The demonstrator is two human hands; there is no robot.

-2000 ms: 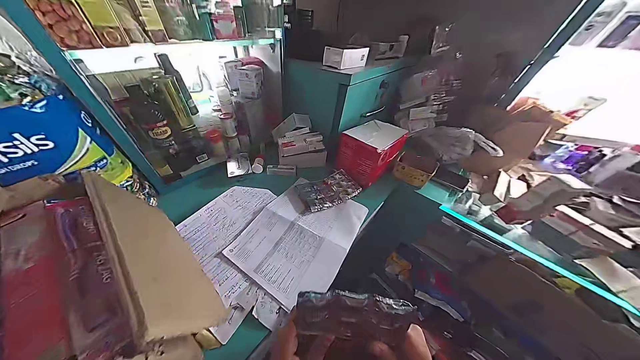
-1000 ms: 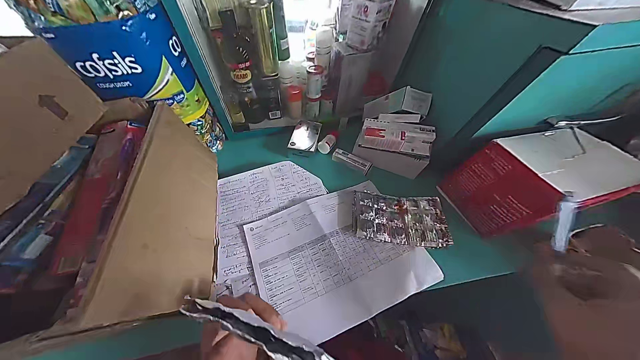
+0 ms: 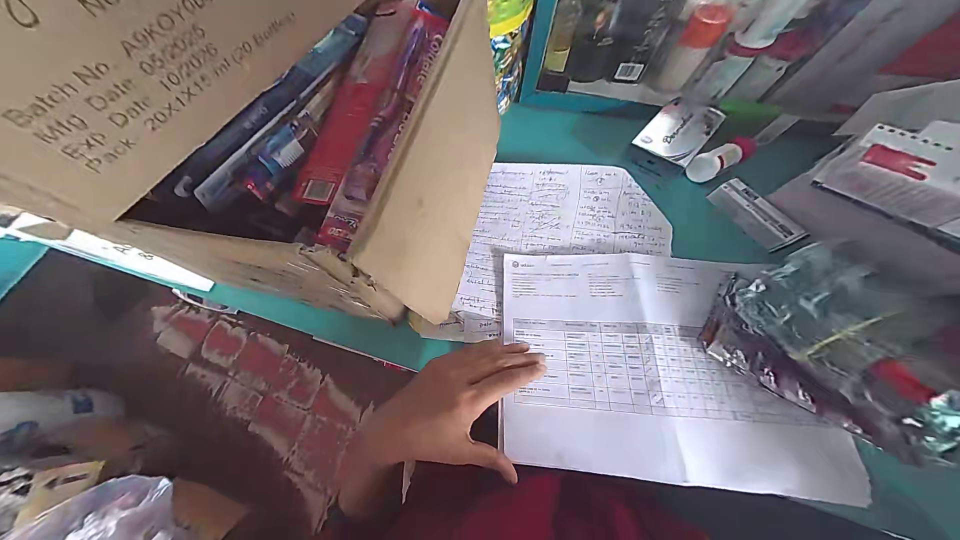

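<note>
My left hand [image 3: 457, 401] rests with spread fingers at the left edge of a printed sheet with a table [image 3: 592, 442], its fingertips on the paper; nothing is held in it. Beneath that sheet's top edge lies a handwritten sheet [image 3: 570, 206]. Foil and clear plastic blister packs [image 3: 832, 345] cover the printed sheet's right side, partly blurred. My right hand is not in view. Left of the papers stands an open cardboard box [image 3: 427, 195] holding toothbrush packs [image 3: 277, 161] and red toothpaste cartons [image 3: 334, 150].
On the teal counter [image 3: 570, 135] lie a small white carton [image 3: 679, 131], a white bottle with a pink cap [image 3: 716, 161], a narrow carton [image 3: 757, 214] and a larger white and red carton [image 3: 900, 176]. A cabinet with bottles [image 3: 637, 45] stands behind. Plastic bags [image 3: 105, 510] are at lower left.
The blister strip my left hand held one second ago is out of it, and the hand now touches the printed sheet. The right hand has left the view. The view has swung down and closer.
</note>
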